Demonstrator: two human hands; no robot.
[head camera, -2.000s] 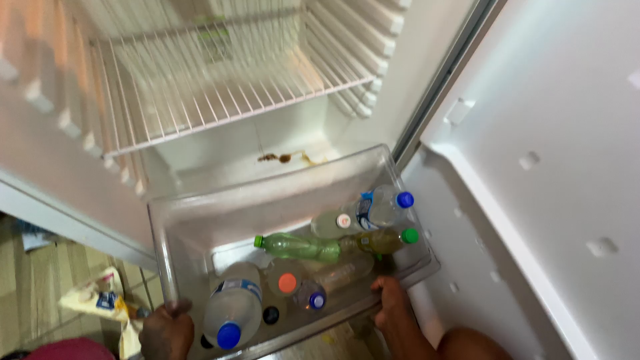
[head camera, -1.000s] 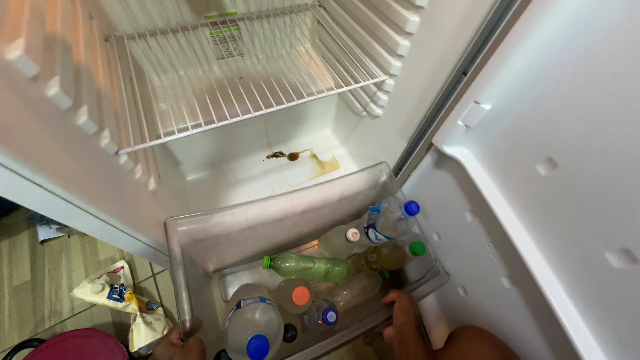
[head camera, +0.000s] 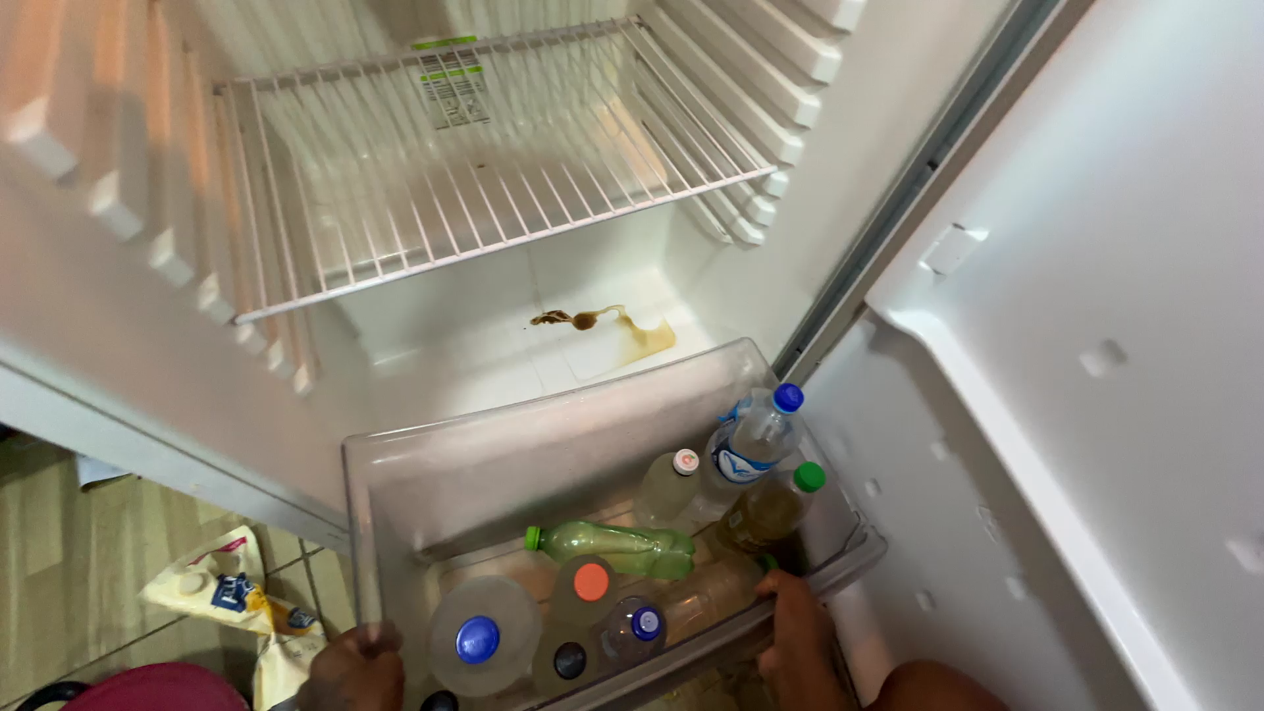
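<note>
A clear plastic fridge drawer (head camera: 553, 405) sits tilted outside the fridge's bottom compartment. My left hand (head camera: 355, 671) grips its left side, and my right hand (head camera: 798, 637) grips its front rim near the right corner. Several plastic bottles are in it: a green bottle (head camera: 617, 549) on its side, a large bottle with a blue cap (head camera: 484, 632), a clear bottle with a blue label (head camera: 746, 449), a green-capped bottle of dark liquid (head camera: 765, 513) and an orange-capped one (head camera: 583, 612). A brown spill (head camera: 588, 320) marks the white fridge floor behind the drawer.
Above the spill is a white wire shelf (head camera: 513, 237) between ribbed walls. The fridge door (head camera: 1106, 247) stands open on the right. At lower left, a crumpled cream-coloured packet (head camera: 212, 588) lies on the tiled floor beside a dark pink round object (head camera: 163, 688).
The drawer, held in both hands, has moved down and away from the compartment. More of the brown and yellowish spill shows behind it.
</note>
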